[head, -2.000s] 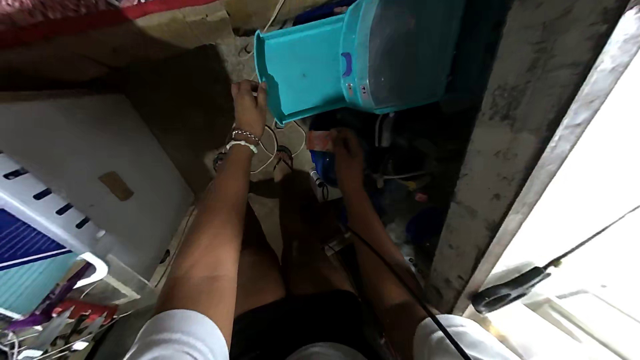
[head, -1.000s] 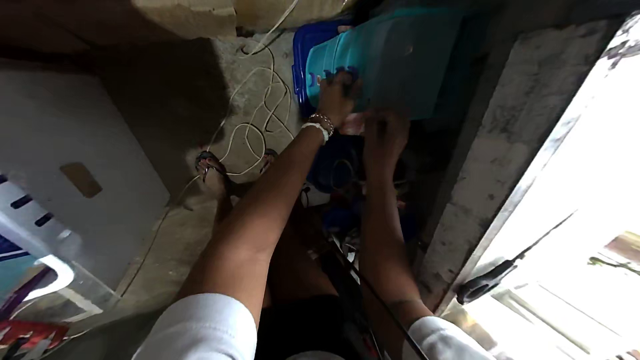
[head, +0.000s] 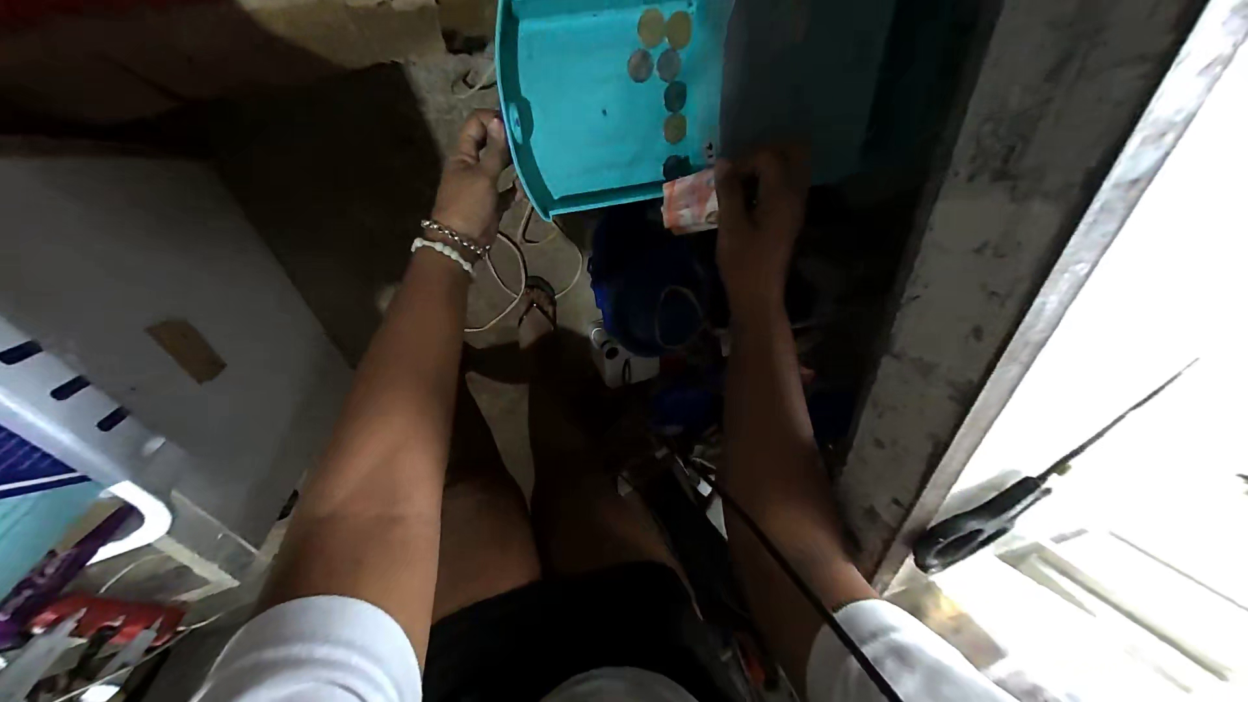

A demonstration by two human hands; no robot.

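Observation:
A teal plastic drawer (head: 595, 146) stands pulled out at the top centre, with several coins (head: 675, 97) lying along its right side. My left hand (head: 473, 175), with bracelets on the wrist, grips the drawer's front edge. My right hand (head: 765, 200) is closed on a folded orange-and-white banknote (head: 690, 203), held at the drawer's lower right corner. The fingers of this hand are partly in shadow. The drawer's right end meets a dark, shaded unit.
Below the drawer is a blue plastic container (head: 639, 283), with a white cable (head: 502, 292) looped on the floor beside it. A concrete post (head: 960, 292) rises at the right, near black-handled scissors (head: 980, 526). A grey panel (head: 175, 263) and a white rack (head: 88, 409) stand left.
The drawer, shut against its unit one second ago, is now pulled out and shows coins. My left hand has moved left with its front edge. My right hand still holds the banknote.

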